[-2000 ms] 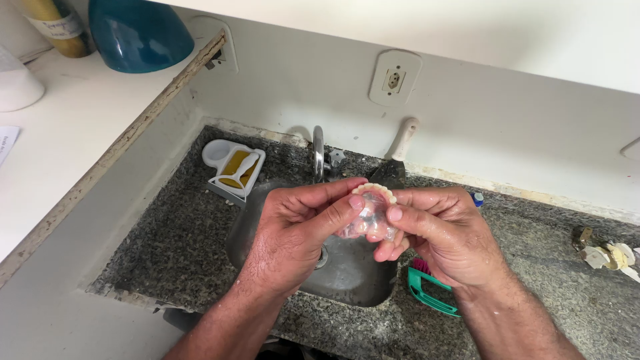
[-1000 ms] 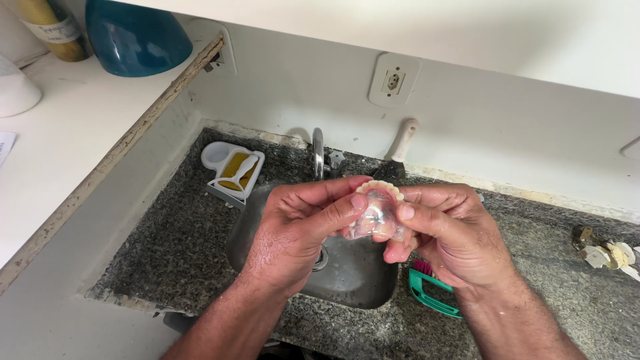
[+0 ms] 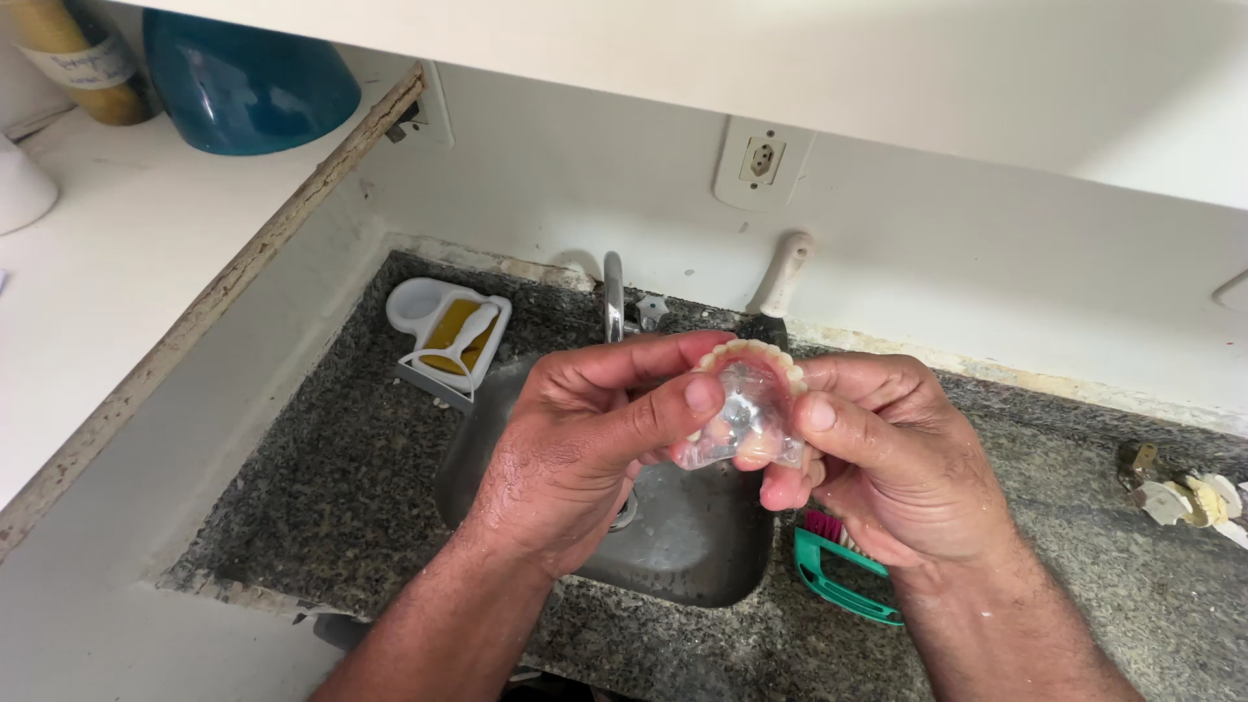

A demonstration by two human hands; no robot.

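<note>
An upper denture with a clear palate, pink gum and cream teeth (image 3: 749,405) is held between both hands, its tooth arch facing away from me. My left hand (image 3: 595,439) grips its left side, thumb on the near face and fingers behind. On the right side, my right hand (image 3: 887,444) pinches it between thumb and fingers, with some fingertips under the palate. Both hands look wet. Beneath them lies a steel sink basin (image 3: 682,546), partly hidden by the hands. A chrome faucet (image 3: 612,297) rises behind the basin.
Left of the sink, a white plastic holder (image 3: 450,336) sits on the granite counter (image 3: 322,487). A green-handled brush (image 3: 843,580) lies right of the basin. A pale-handled tool (image 3: 785,278) leans on the wall below an outlet (image 3: 762,163). Plaster-like pieces (image 3: 1194,502) lie far right.
The denture has tilted slightly, with more of its tooth arch and palate showing. Both hands have kept hold of it above the sink, with small finger shifts.
</note>
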